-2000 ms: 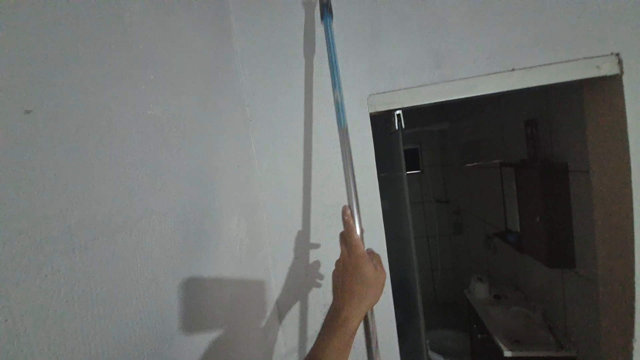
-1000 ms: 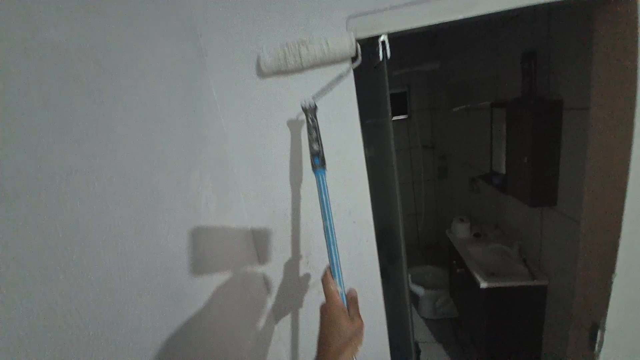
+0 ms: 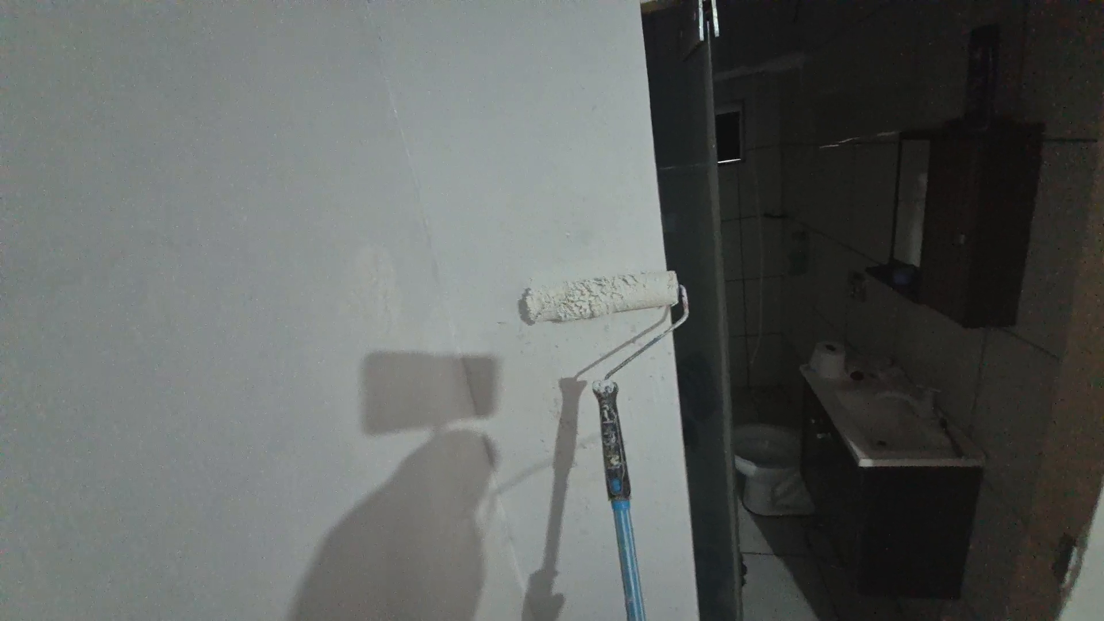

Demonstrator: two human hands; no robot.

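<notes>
A paint roller (image 3: 601,297) with a whitish, paint-clotted cover lies against the light wall (image 3: 216,216), its right end close to the wall's edge at the doorway. Its bent wire frame runs down to a dark, paint-spattered handle (image 3: 613,444), which is joined to a blue extension pole (image 3: 629,561). The pole leaves the view at the bottom. Neither my left hand nor my right hand shows, so what holds the pole is hidden. Shadows of the roller handle and of a head and shoulders fall on the wall.
Right of the wall edge, a dark doorway with a door panel (image 3: 697,345) opens on a bathroom. Inside are a toilet (image 3: 772,470), a sink counter (image 3: 897,423) with a paper roll (image 3: 828,360), and a dark wall cabinet (image 3: 983,224). A thin crack runs down the wall.
The roller, out of view at first, has come down the wall from beside the doorway's top corner. The hand seen on the pole earlier is out of view. The view has tilted down.
</notes>
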